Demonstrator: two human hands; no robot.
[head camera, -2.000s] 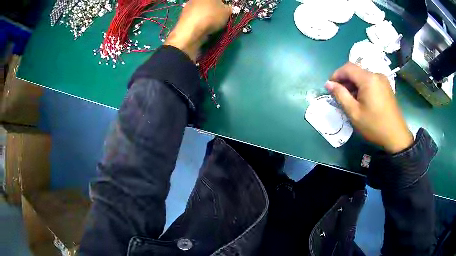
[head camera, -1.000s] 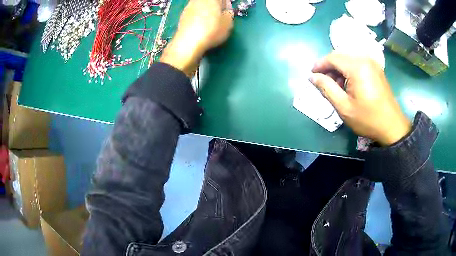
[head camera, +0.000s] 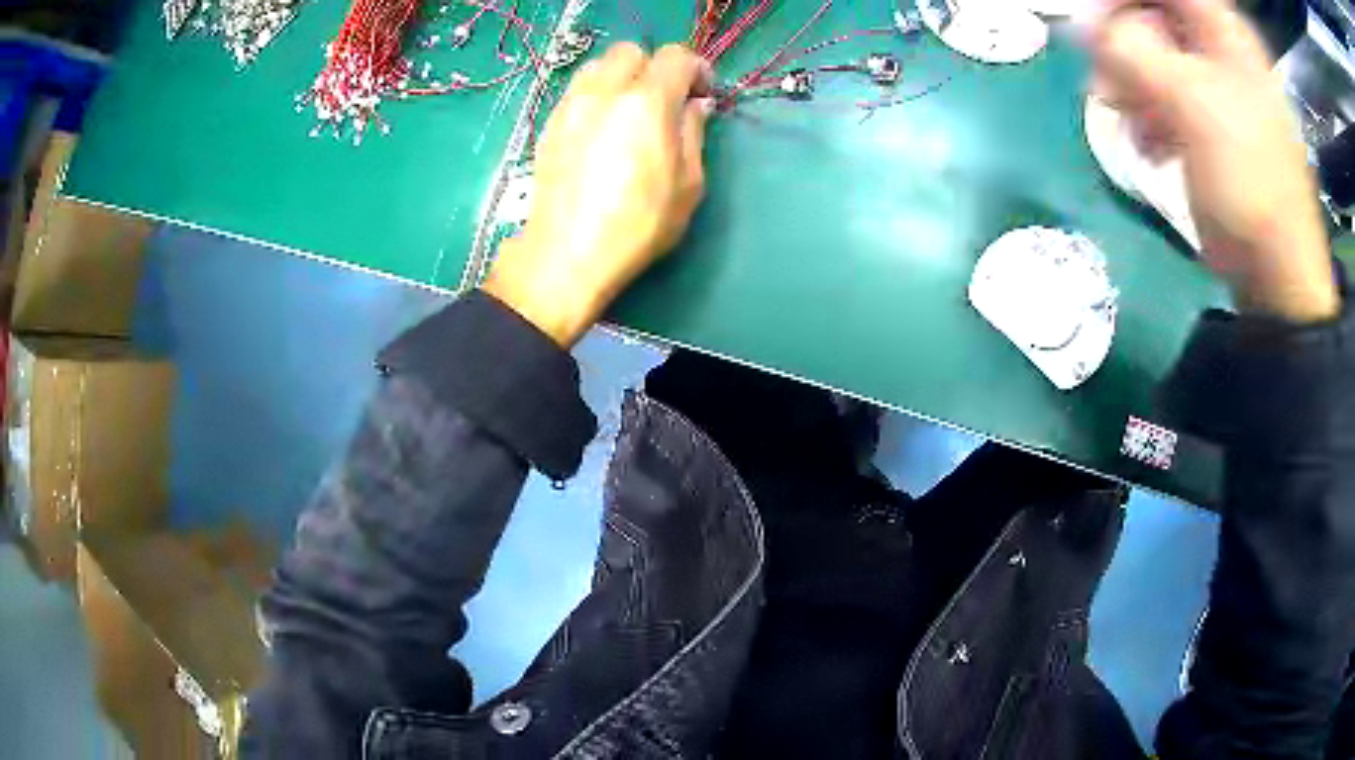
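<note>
My left hand (head camera: 617, 186) is at the upper middle of the green table, its thumb and fingertips pinched on thin red lead wires (head camera: 758, 71). Small silver-and-dark components (head camera: 883, 69) on these leads stick out to its right. My right hand (head camera: 1204, 141) is blurred at the upper right, over white housings (head camera: 1137, 156); whether it holds anything cannot be told. One white housing (head camera: 1045, 305) with a straight edge lies alone on the table, below and left of my right hand.
A larger red wire bundle (head camera: 364, 67) and silver parts (head camera: 250, 23) lie at the far left. A table seam (head camera: 505, 193) runs beside my left wrist. A small patterned label (head camera: 1149, 441) is at the front edge. Another white housing (head camera: 988, 27) lies at the top. Cardboard boxes (head camera: 112, 431) stand lower left.
My right hand has left the single housing and moved up and right to the other housings. My left hand is a little lower, with leads and components now fanned out to its right. The view has shifted.
</note>
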